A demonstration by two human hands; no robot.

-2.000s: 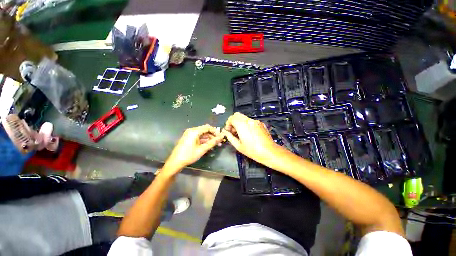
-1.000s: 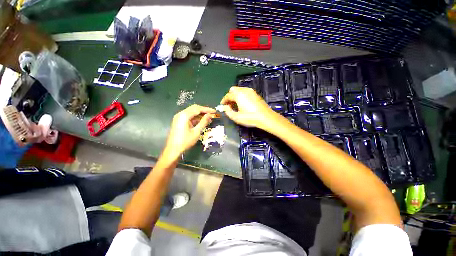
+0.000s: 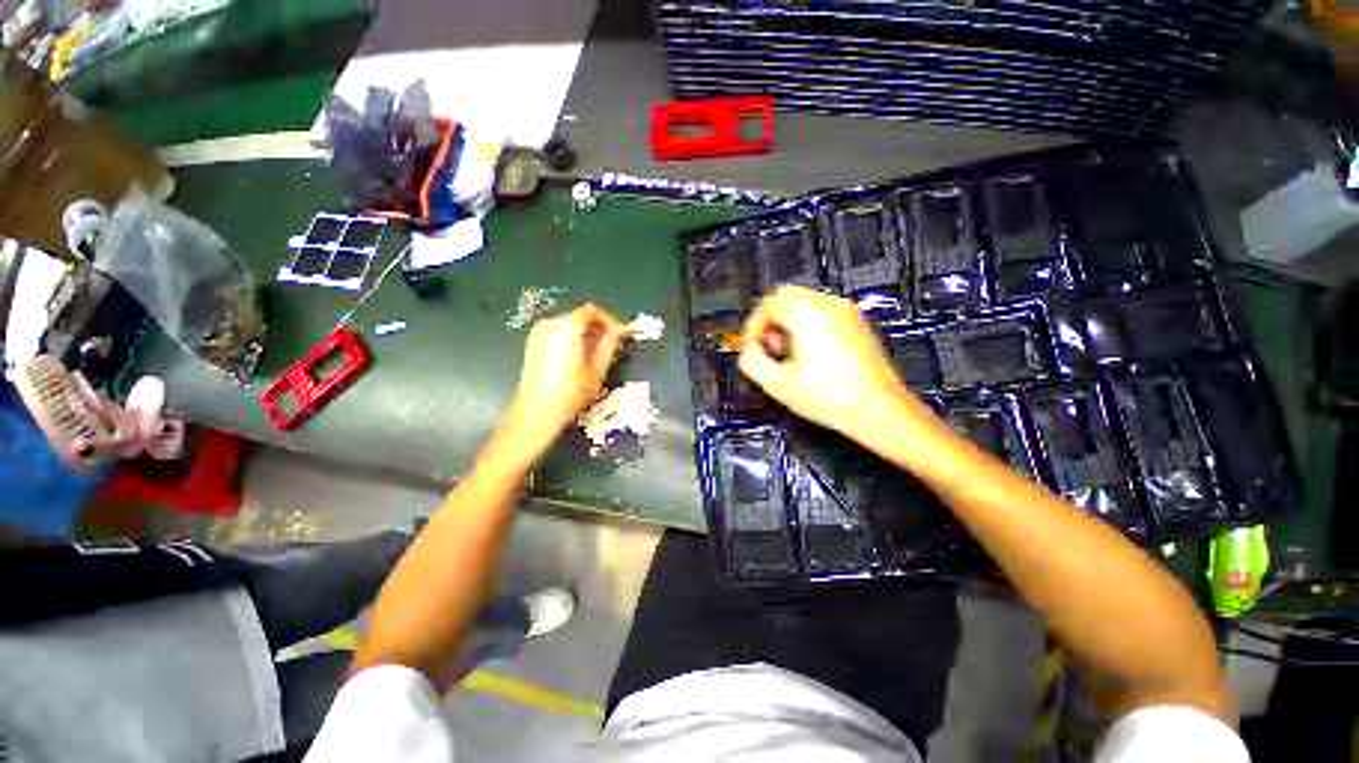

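My right hand [image 3: 817, 355] is over the left part of the black blister tray [image 3: 1061, 364], fingers closed on a small orange part [image 3: 727, 342] that shows at the fingertips. My left hand [image 3: 564, 370] is over the green bench, its fingertips close together beside a small white heap [image 3: 645, 327]. Whether it holds anything is too small to tell. A larger pale heap of small parts [image 3: 619, 418] lies just right of my left wrist. Fine beige-grey bits [image 3: 531, 307] lie behind my left hand.
Stacked black trays [image 3: 924, 67] stand at the back. One red frame [image 3: 713, 128] is at the back, another [image 3: 316, 379] at left. A white grid [image 3: 333, 249], a clear bag of parts [image 3: 187, 283] and a green-yellow item [image 3: 1237, 570] lie around. Another person's legs [image 3: 343, 596] show at lower left.
My hands have moved apart. My right hand has gone right, over the tray, with the orange part. The small white heap by my left fingertips, covered a second ago, shows again.
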